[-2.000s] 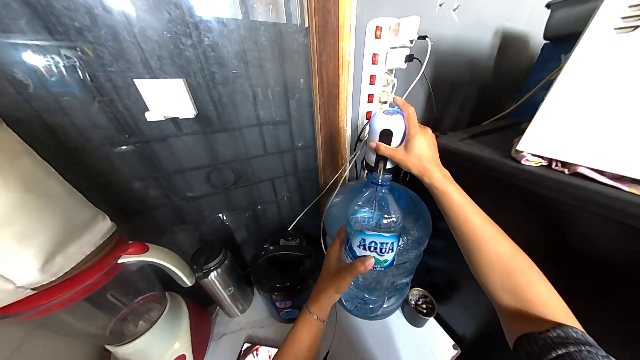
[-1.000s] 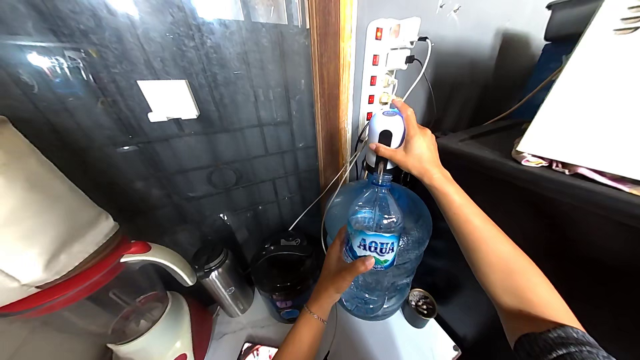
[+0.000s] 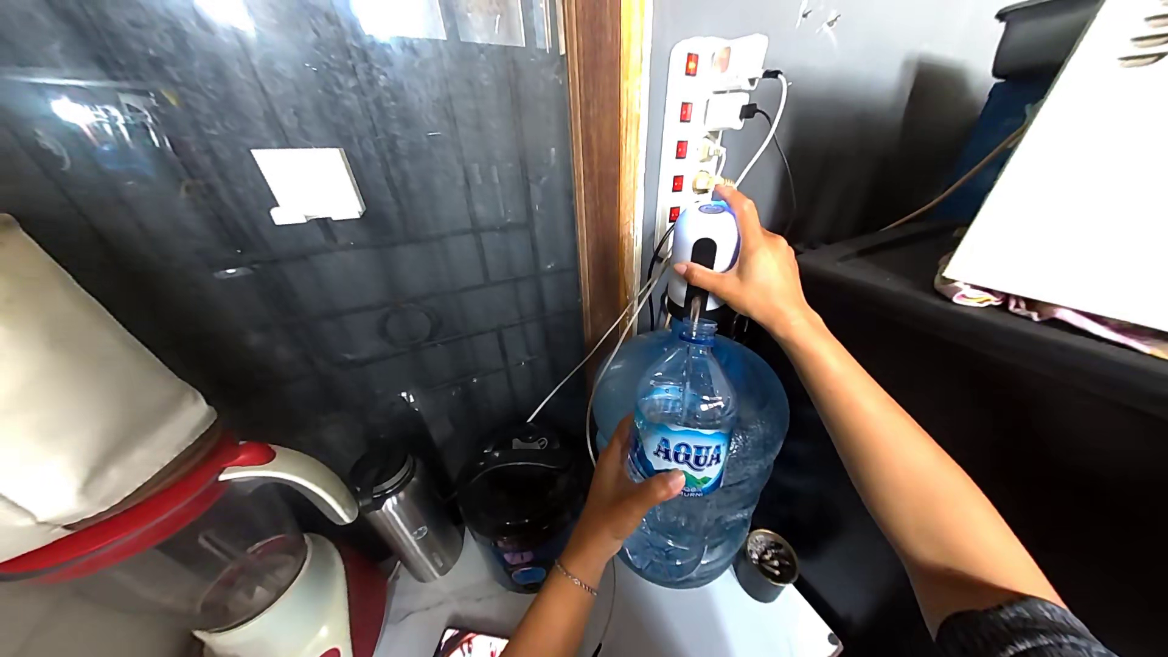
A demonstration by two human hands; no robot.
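My left hand [image 3: 625,497] grips a clear blue plastic water bottle [image 3: 686,383] around its label, holding it upright in front of a large blue water jug [image 3: 762,411]. On the jug's neck sits a white electric water dispenser pump [image 3: 691,219] with a blue-lit top. My right hand [image 3: 762,274] is around the pump's right side, with the index finger near the top and the thumb across the front. The bottle's open mouth is under the pump's spout, and a thin stream of water runs down inside it. The fingers behind the bottle are hidden.
A power strip [image 3: 680,128] with plugs and cables hangs behind the pump. Left of the jug stand a black rice cooker [image 3: 520,502], a steel flask [image 3: 415,525] and a white-and-red blender [image 3: 274,593]. A metal tin [image 3: 768,561] stands at the jug's lower right, beside a black surface [image 3: 876,265].
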